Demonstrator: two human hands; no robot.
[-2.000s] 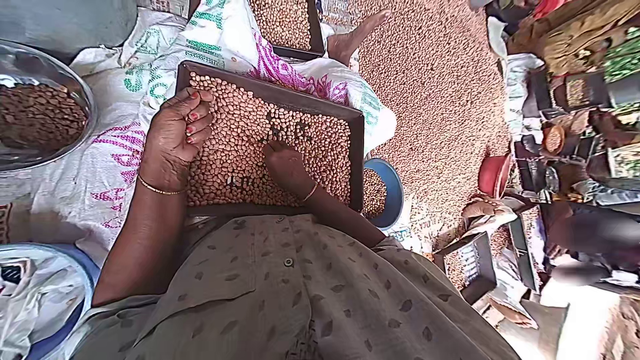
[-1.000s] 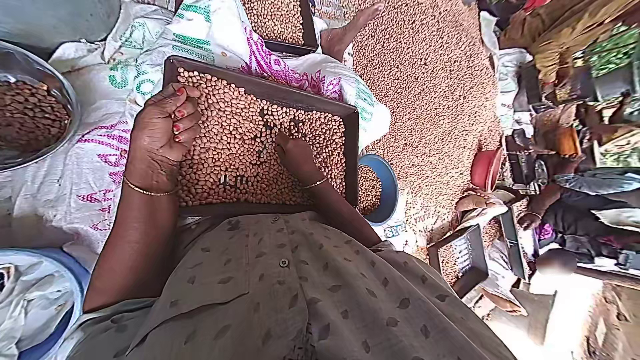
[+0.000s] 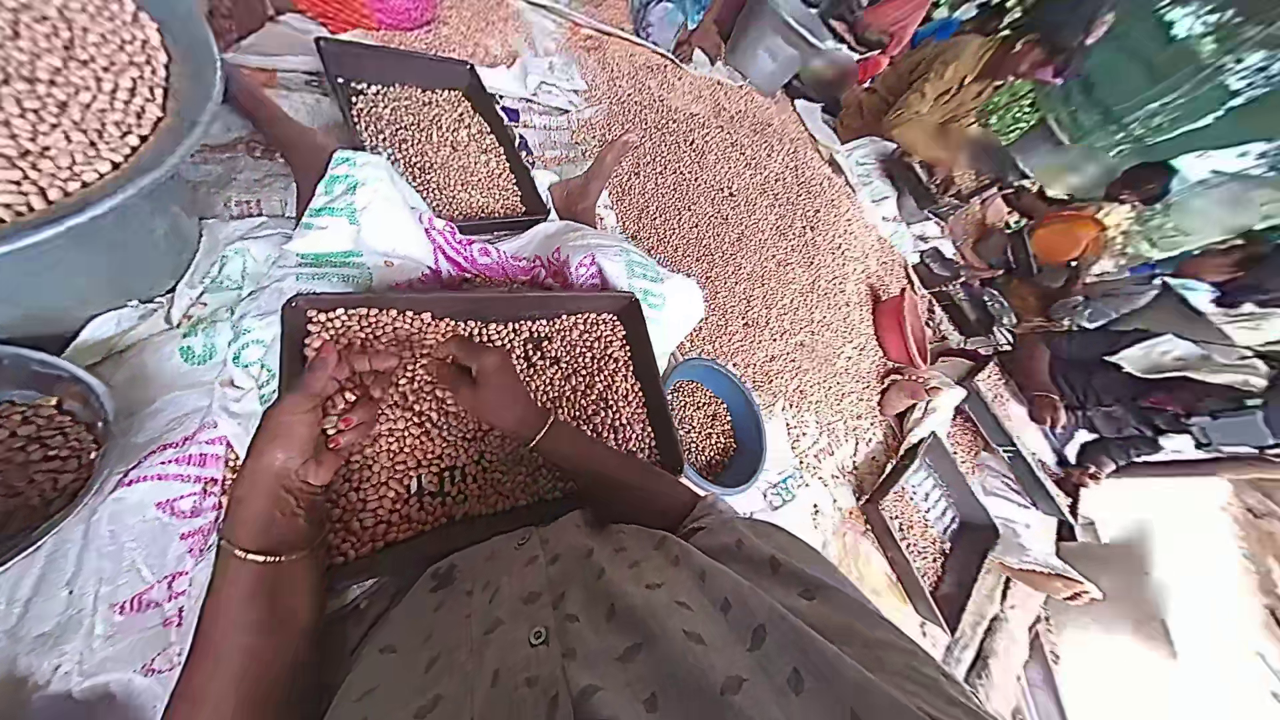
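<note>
A dark rectangular tray [image 3: 640, 400] full of shelled peanuts [image 3: 520, 480] lies across my lap. Over its left part my left hand [image 3: 325, 420] is turned partly palm up, fingers loosely spread and slightly blurred; whether peanuts lie in it cannot be told. Just right of it, above the peanuts, is my right hand [image 3: 485, 385], its fingers bent and pointing toward the left hand. The fingertips are blurred, so what they hold is unclear. Dark gaps between the nuts show the tray's bottom near its lower middle.
A blue bowl [image 3: 750, 440] with peanuts touches the tray's right side. Another peanut tray [image 3: 335, 75] lies beyond, beside someone's bare foot [image 3: 595, 180]. Metal basins [image 3: 110, 270] stand at left on printed white sacks [image 3: 150, 500]. Peanuts [image 3: 740, 200] cover the ground; people and trays are at right.
My left hand, a loose fist over the tray's left edge before, has opened and moved in over the nuts. My right hand has moved left toward it. The view has shifted.
</note>
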